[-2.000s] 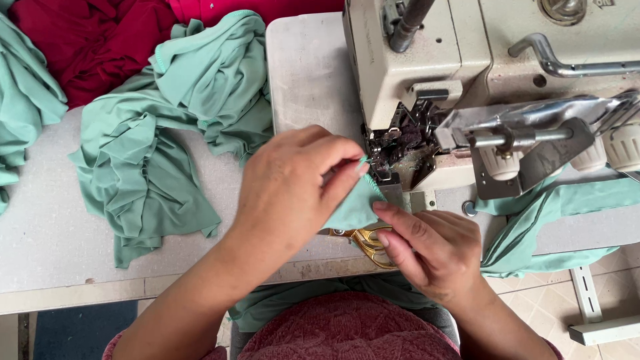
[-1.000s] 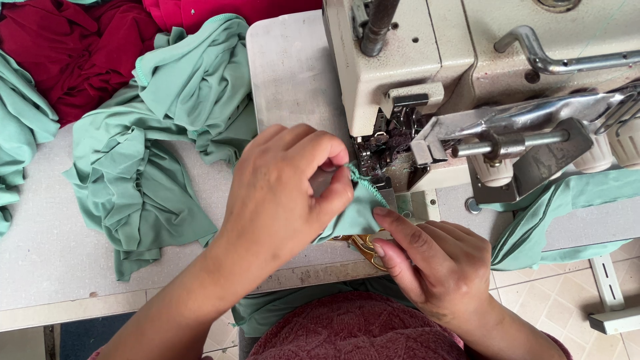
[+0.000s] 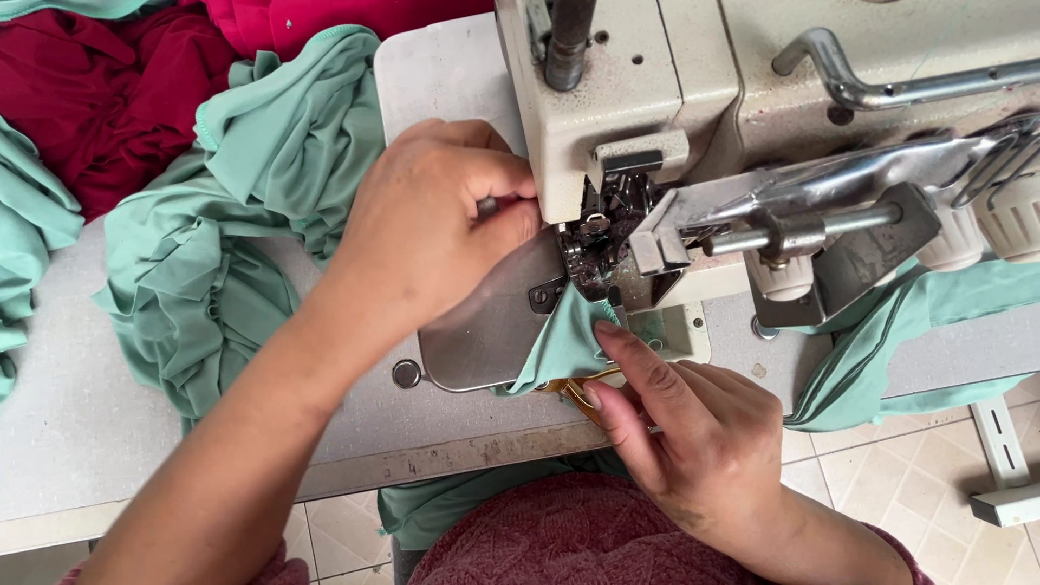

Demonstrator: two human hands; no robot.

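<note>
A small piece of mint green fabric (image 3: pixel 569 337) with a stitched edge lies at the needle area of an overlock sewing machine (image 3: pixel 626 73). My right hand (image 3: pixel 691 422) rests its index fingertip on the stitched edge, with the thumb lower, over gold-handled scissors (image 3: pixel 581 394) partly hidden beneath. My left hand (image 3: pixel 447 219) is beside the machine head, left of the presser area, thumb and index fingertips close together; whether thread or anything else lies between them cannot be seen. The metal bed plate (image 3: pixel 479 325) shows under the left hand.
Mint green garments (image 3: pixel 203 301) are heaped on the table at the left, with dark red fabric (image 3: pixel 89 89) behind them. A metal fabric guide (image 3: pixel 756 195) juts out at the right. A green strip (image 3: pixel 877 349) drapes over the table's right part.
My left hand has come away from the green fabric piece and moved up beside the machine head. The fabric now reaches in under the presser area. My right hand stays at its edge.
</note>
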